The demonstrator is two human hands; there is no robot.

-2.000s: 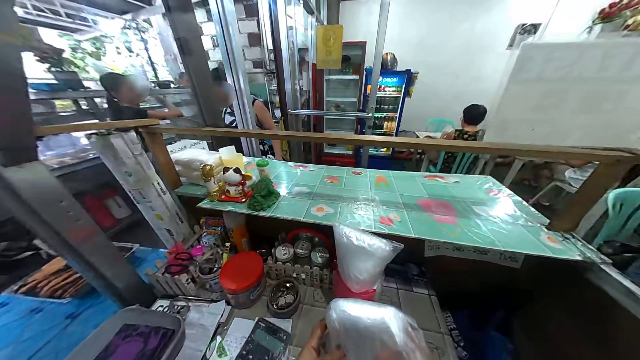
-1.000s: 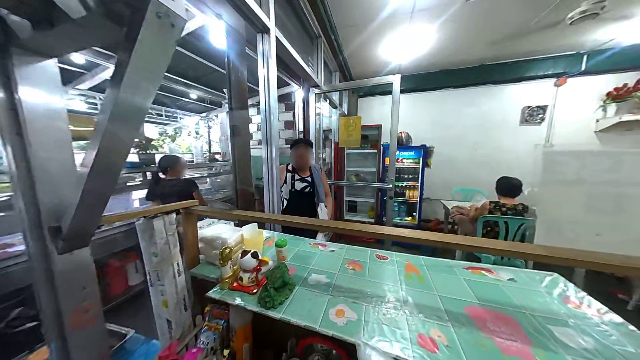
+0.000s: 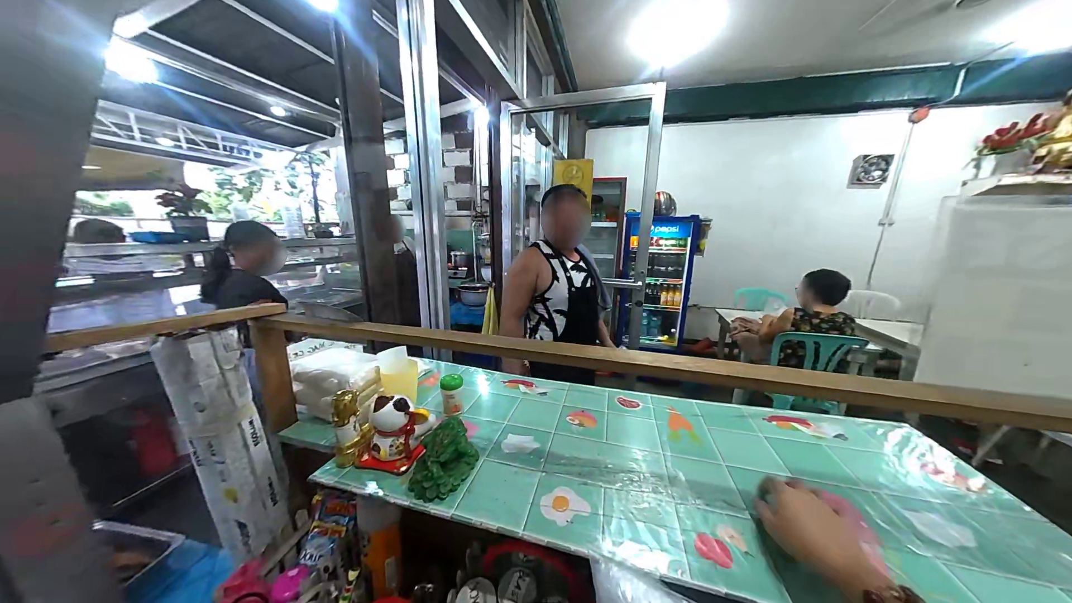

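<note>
My right hand (image 3: pixel 808 528), with a reddish-brown band at the wrist, is over the right part of the green tiled counter (image 3: pixel 611 452). Its fingers point away and look bent; blur hides whether anything is under them. A pink decoration (image 3: pixel 854 523) shows beside it. My left hand is out of view. On the counter's left end are a beckoning cat figurine (image 3: pixel 392 429) on a red base, a golden figurine (image 3: pixel 347 427), a dark green leafy-looking ornament (image 3: pixel 444 461) and a small green-capped container (image 3: pixel 452 394).
A wooden rail (image 3: pixel 670 362) runs behind the counter. Beyond it stands a person in an apron (image 3: pixel 565 293), near a drinks fridge (image 3: pixel 664 280). Another person (image 3: pixel 825 310) sits on a green chair. Plastic-wrapped white packs (image 3: pixel 331 377) lie at left. Clear plastic hangs at the counter's near edge.
The view has tilted up, away from the lower shelf. A hand seen earlier beside clear plastic is gone from there; my right hand is now over the counter. The person in the apron has come nearer the rail.
</note>
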